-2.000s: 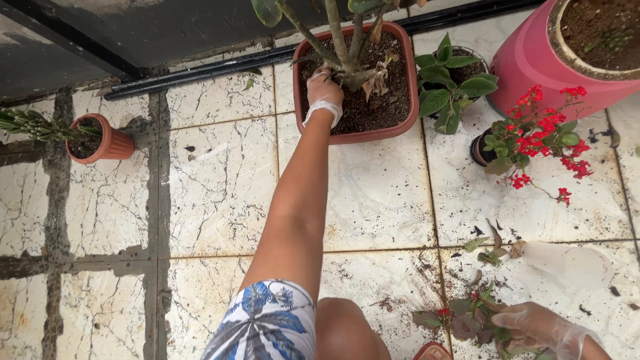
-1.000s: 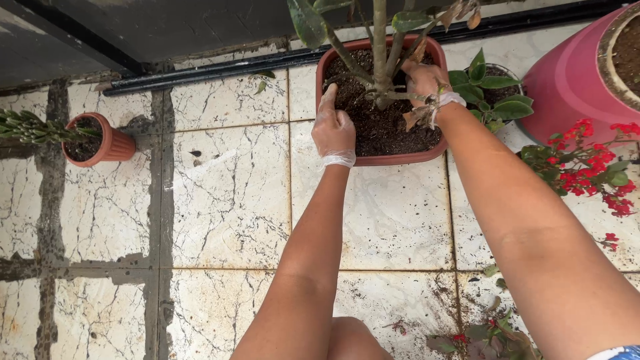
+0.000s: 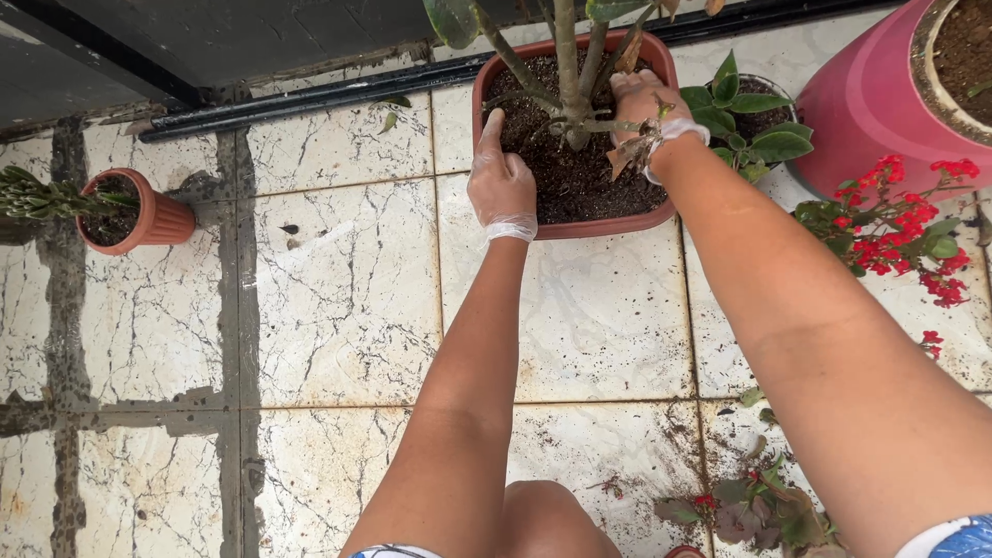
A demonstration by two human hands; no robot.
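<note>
A brown rectangular plastic planter (image 3: 597, 226) holds dark potting soil (image 3: 570, 190) and a plant with several thick stems (image 3: 568, 70). My left hand (image 3: 502, 182), in a clear disposable glove, is at the planter's left wall, its thumb pointing up along the rim and its other fingers curled, partly hidden. My right hand (image 3: 642, 105), gloved too, reaches over the soil on the right side of the stems; its fingertips are at the soil near the right wall, and whether they hold anything does not show. Dry curled leaves (image 3: 629, 153) hang beside the right wrist.
Right of the planter stand a small potted leafy plant (image 3: 748, 116), a large pink pot (image 3: 864, 101) and red flowers (image 3: 914, 225). Cut leafy stems (image 3: 752, 508) lie on the soil-speckled tiles at lower right. A small terracotta-coloured pot (image 3: 159, 219) is at left. A black metal rail (image 3: 325, 105) runs behind.
My right hand has moved from the cut stems at lower right into the planter. My left hand has gone from beside the stems to the planter's left wall.
</note>
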